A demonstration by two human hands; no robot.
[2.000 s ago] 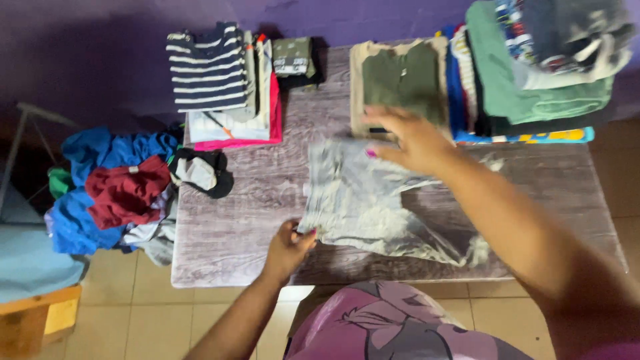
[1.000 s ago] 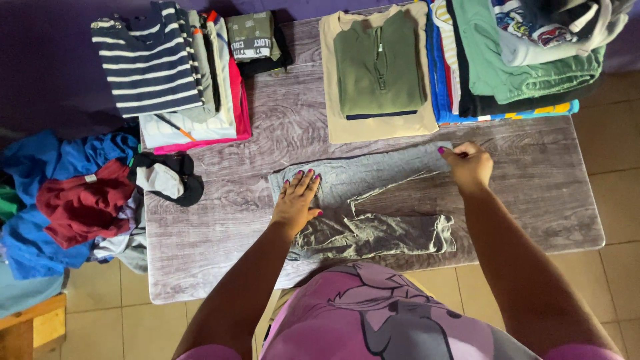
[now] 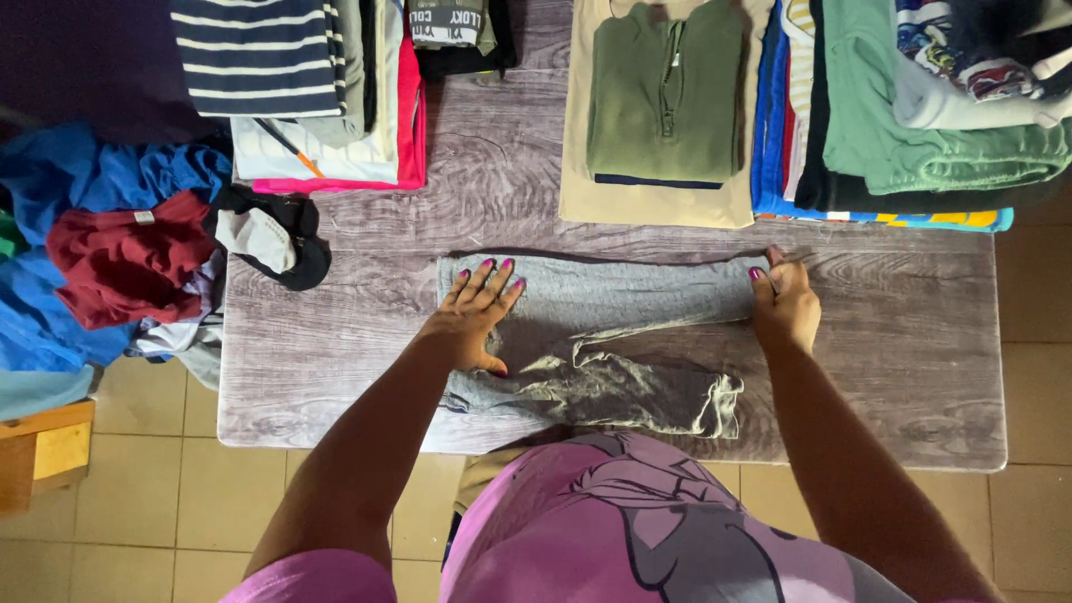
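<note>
A pair of grey knit pants point(image 3: 636, 289) lies on the wood-patterned table point(image 3: 904, 360), waist to the left and legs to the right. The far leg is fairly flat and straight; the near leg is wrinkled and bunched, close to the table's front edge. My left hand point(image 3: 476, 314) rests palm down on the waist end, fingers spread. With thumb and fingers, my right hand point(image 3: 785, 301) pinches the hem of the far leg.
Behind the pants stand a folded olive zip top point(image 3: 666, 100) on beige cloth, a pile with green shorts point(image 3: 938, 142), and a pile topped by a striped garment point(image 3: 260, 59). Rolled clothing point(image 3: 452, 25) lies at the back. Dark red cloth point(image 3: 134, 260), blue cloth point(image 3: 42, 318) and socks point(image 3: 255, 239) heap at left.
The pants were loosely held by both hands two seconds ago; they now lie flatter, legs to the right. My left hand has gone onto the waist end, my right hand to the far hem.
</note>
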